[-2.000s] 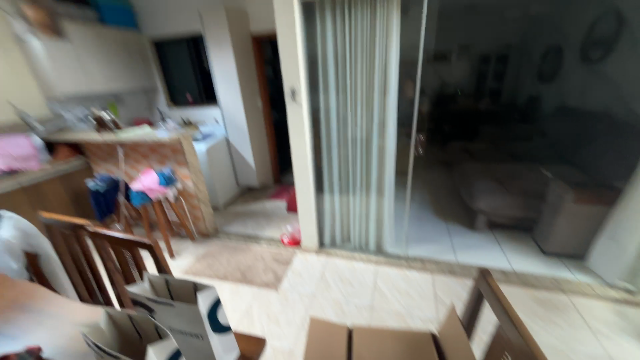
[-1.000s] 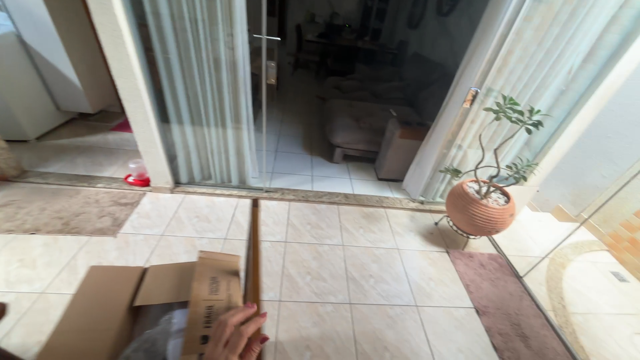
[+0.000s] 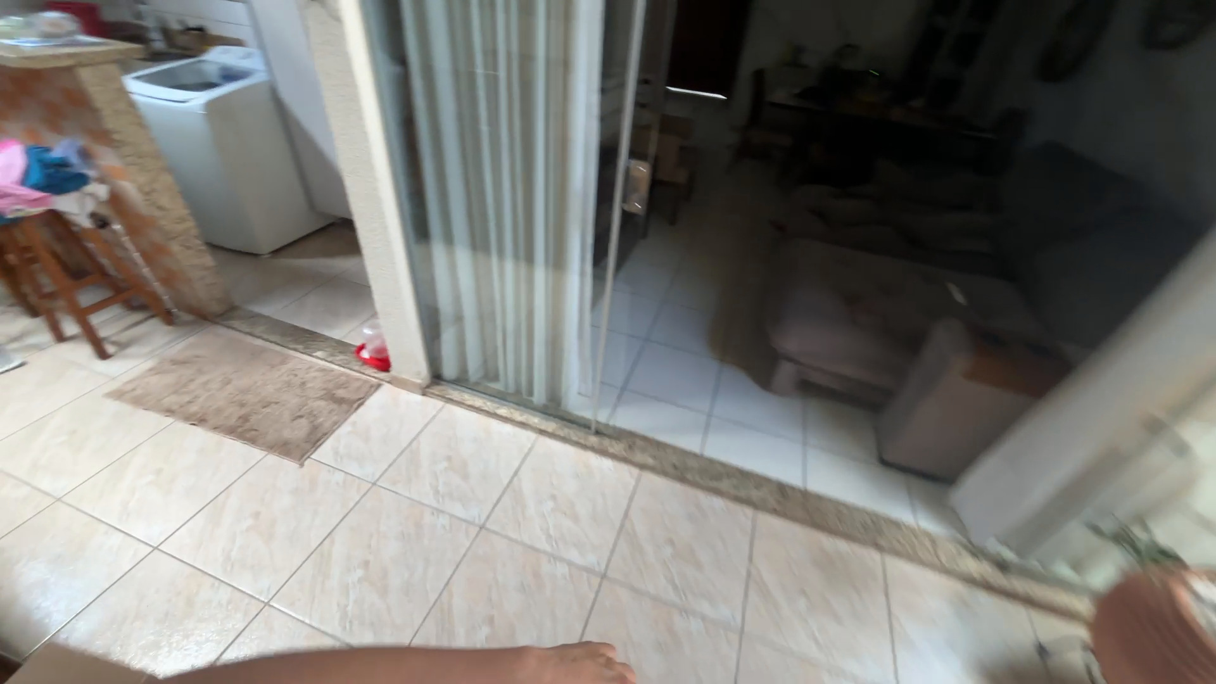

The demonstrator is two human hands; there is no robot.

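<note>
My left hand is at the bottom edge, with its forearm stretching in from the lower left over the tiled floor. The frame cuts off the lower part of the hand, so its fingers and anything in them cannot be made out. At the bottom left corner, a piece of cardboard, partly cut off, lies near the forearm. My right hand is out of view.
A glass sliding door with a pale curtain stands ahead over a stone sill. A brown mat, wooden stool and washing machine are left; a terracotta pot is right.
One second ago a hand was at the flap of an open cardboard box; now my left forearm reaches across the bottom, and only a cardboard corner shows. The view has swung.
</note>
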